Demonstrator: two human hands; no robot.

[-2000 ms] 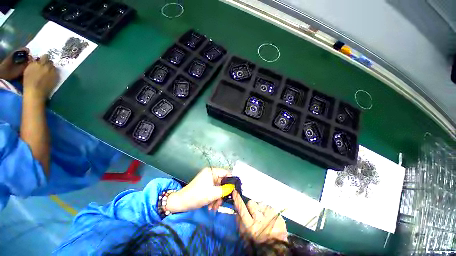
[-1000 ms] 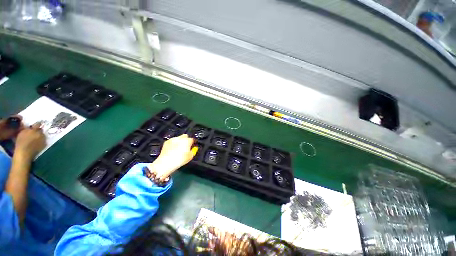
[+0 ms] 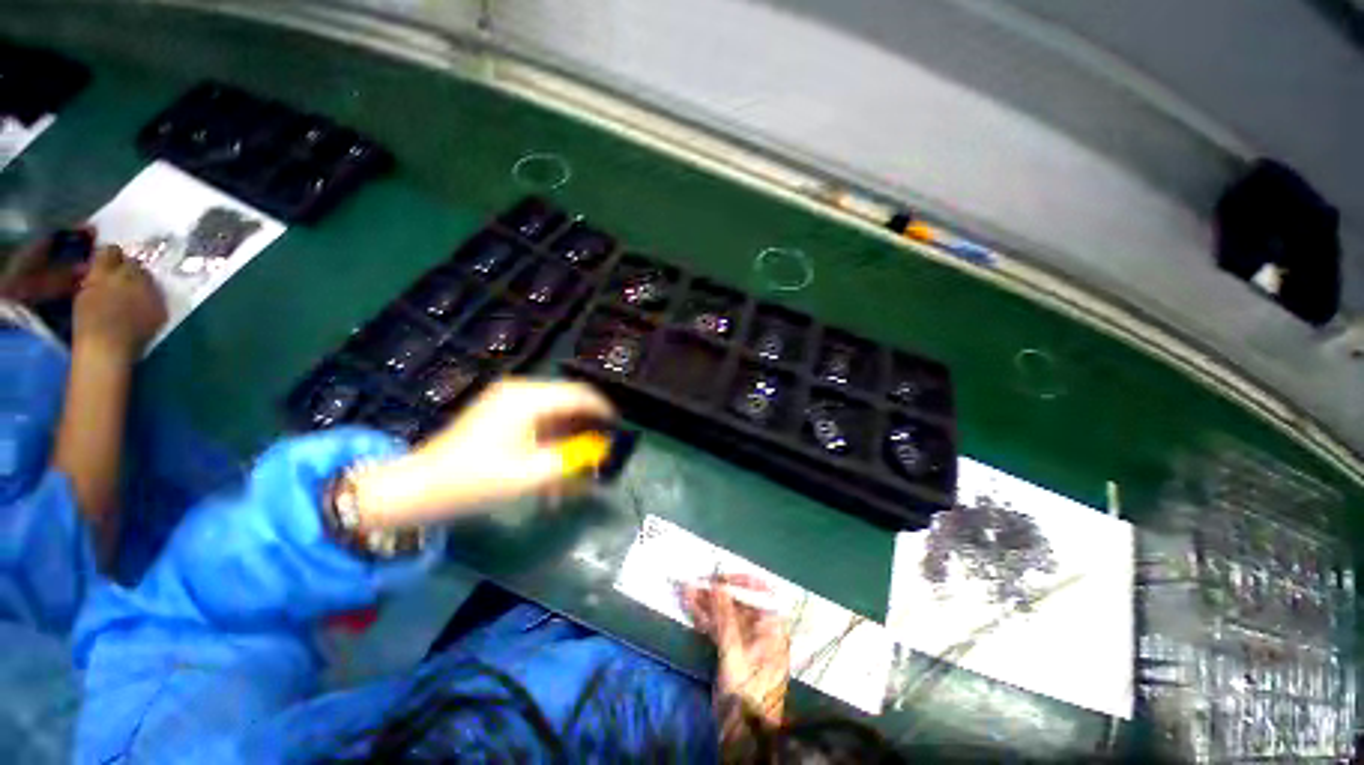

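My left hand point(image 3: 516, 448), blurred, with a yellow finger cot point(image 3: 581, 451), holds a small black housing point(image 3: 618, 453) in front of the right foam tray. My right hand point(image 3: 738, 613) rests over the white strip point(image 3: 838, 646); its fingers are close together near a thin pale object, and I cannot tell whether it grips it. The right foam tray point(image 3: 748, 448) holds black housings with ring-like centres; one front-row pocket, second from the left, is empty. The left foam tray point(image 3: 449, 321) lies angled and holds more housings.
A dark heap of tiny parts point(image 3: 987, 553) lies on white paper point(image 3: 1032, 643). Clear ribbed trays point(image 3: 1249, 598) stand far right. A marker point(image 3: 920, 232) lies on the rear ledge, with a black bin point(image 3: 1276, 239) at rear right. Another person's hands point(image 3: 112, 299) work at far left.
My left hand has moved back from the right tray towards the front edge with a housing. The front-left pocket now shows a housing and the one beside it is empty. My right hand has come into view.
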